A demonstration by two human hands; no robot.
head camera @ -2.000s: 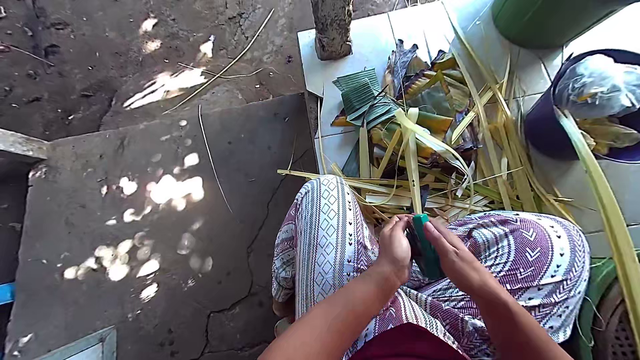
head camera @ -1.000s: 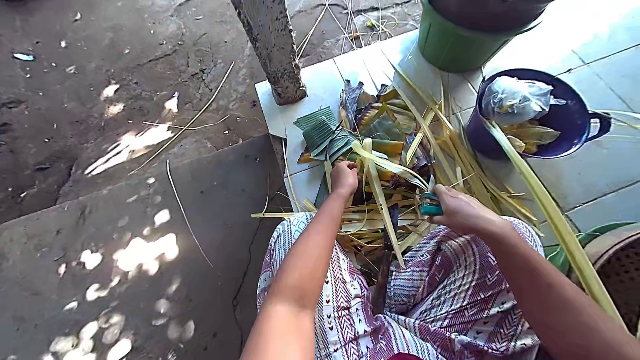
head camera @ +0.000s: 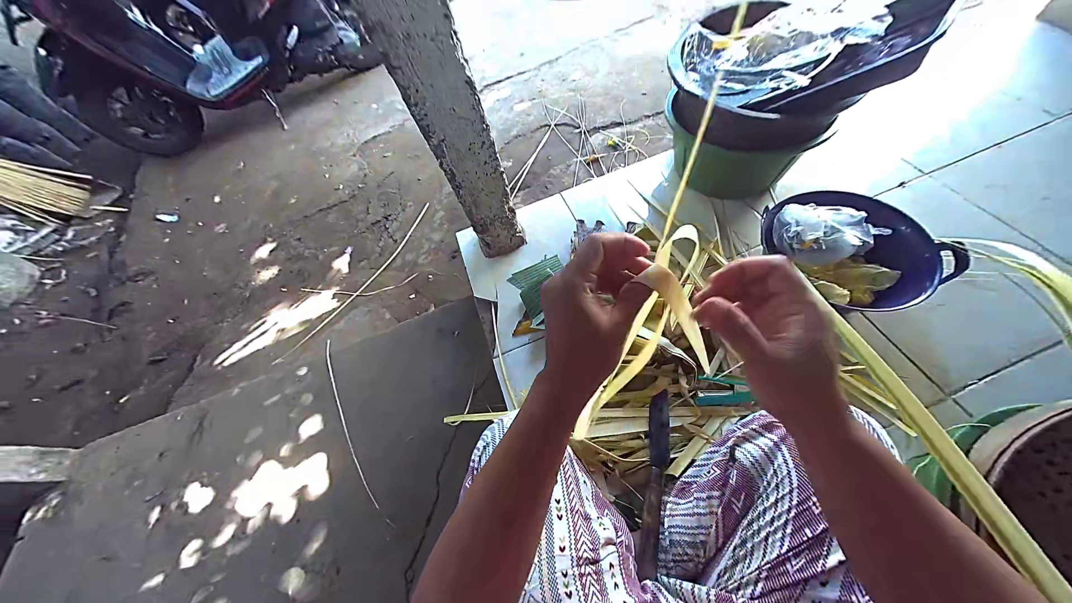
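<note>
My left hand (head camera: 599, 306) grips a pale yellow palm leaf strip (head camera: 678, 306) that loops and folds between my two hands. Just to the right of the loop is my right hand (head camera: 766, 322), its thumb and fingertips brought together near the strip; whether they pinch it cannot be told. Below my hands, a green stapler-like tool (head camera: 724, 392) lies on a heap of cut leaf strips (head camera: 620, 427). A dark-bladed knife (head camera: 659, 435) rests on the heap, its handle between my legs. Folded green leaf pieces (head camera: 536, 280) lie left of my left hand.
A concrete post (head camera: 452, 126) rises at the tile edge. Beyond stand stacked green and dark buckets (head camera: 737, 159). A dark blue pan (head camera: 909, 251) holds a plastic bag and leaves. A woven basket (head camera: 1026, 477) is at the right, and a motorbike (head camera: 159, 67) stands far left.
The green tool was in my right hand and now lies on the heap. My left hand has moved off the pile, and both hands are together at the strip. The view has tilted up.
</note>
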